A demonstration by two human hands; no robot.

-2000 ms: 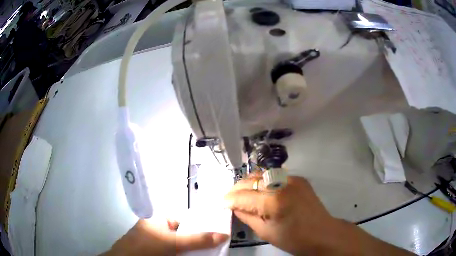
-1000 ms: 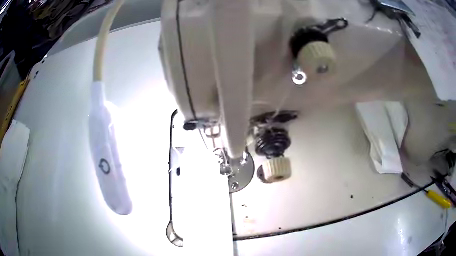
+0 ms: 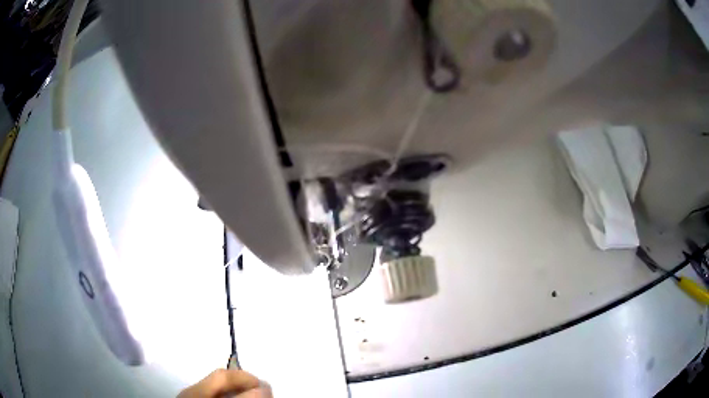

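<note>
A white fabric strip (image 3: 291,334), washed out by the lamp, lies on the machine bed from the needle area down to the bottom edge. The cream machine head (image 3: 186,101) hides much of the needle area. The half-round needle plate (image 3: 354,272) shows to the right of the strip's upper end. My left hand (image 3: 225,385) is at the bottom edge, by the strip's left side. Only its fingers show, cut off by the edge, and their hold is unclear. My right hand is not in view.
The ribbed tension dial (image 3: 409,278) stands right of the needle. White folded pieces (image 3: 602,183) lie on the bed at right. Yellow-handled snips (image 3: 690,289) lie at far right. The white lamp (image 3: 97,264) hangs at left. Pale thread (image 3: 412,132) runs down the head.
Both hands were at the strip two seconds ago and neither showed one second ago. Now my left fingers show at the bottom. The view has moved closer to the machine head.
</note>
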